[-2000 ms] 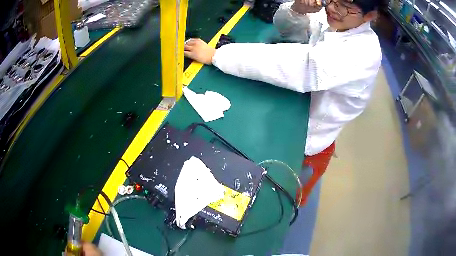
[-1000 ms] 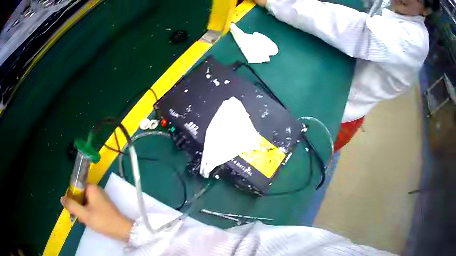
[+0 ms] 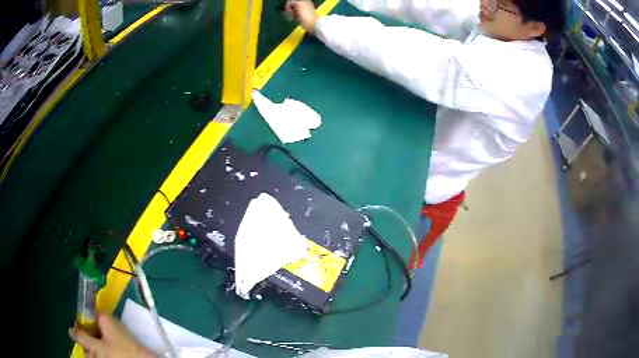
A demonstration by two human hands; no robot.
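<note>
The glue syringe [image 3: 87, 299], a clear barrel with a green cap and an amber band, stands roughly upright at the lower left. My right hand [image 3: 112, 338] grips its lower part, with the fingers around the amber band; the hand is partly cut off by the bottom edge. The syringe's tip is hidden. A pale air hose [image 3: 147, 297] hangs down beside the hand. The white work sheet [image 3: 168, 331] shows only partly at the bottom. My left hand is out of the picture.
The black controller box [image 3: 210, 183] with a white wipe [image 3: 265, 241] on it lies on the green bench. Another wipe [image 3: 287, 119] lies behind it. A yellow post [image 3: 238, 56] stands at the belt edge. Tweezers [image 3: 287, 344] lie at the bottom. A person in white [image 3: 483, 105] sits right.
The view has shifted, so the box, wipes and syringe sit further left and my right hand lower than one second ago. The other person's hand shows again over the belt edge. My right hand still holds the syringe.
</note>
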